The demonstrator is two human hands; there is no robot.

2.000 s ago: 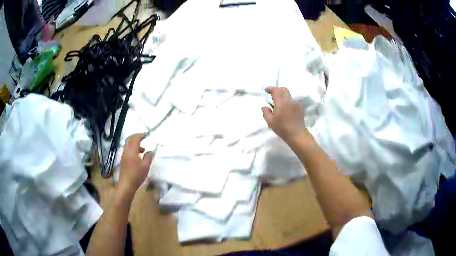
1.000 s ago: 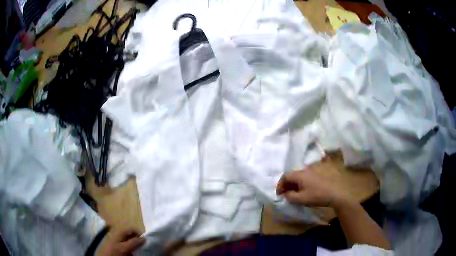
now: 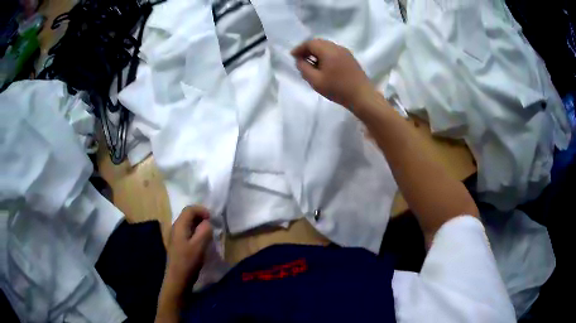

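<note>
A white jacket (image 3: 196,126) lies open in front of me, its two front panels spread to the sides. A black hanger (image 3: 245,50) shows in its neck opening; its hook is cut off by the top edge. A small dark round button (image 3: 317,215) shows low on the right-side front. My left hand (image 3: 191,232) pinches the lower front edge of the left-side panel. My right hand (image 3: 327,68) is over the right-side lapel with fingers curled; something small and shiny shows between them, too small to name.
A tangle of black hangers (image 3: 88,47) lies at upper left. Heaps of white jackets lie at left (image 3: 44,164) and right (image 3: 474,88). White folded cloth (image 3: 259,202) lies under the open jacket. My navy apron with red lettering (image 3: 297,293) is at the bottom edge.
A jacket on a hanger now lies over the white layers. Since one second ago, my right hand has moved up from the lower front edge to the lapel; the view has shifted nearer my body.
</note>
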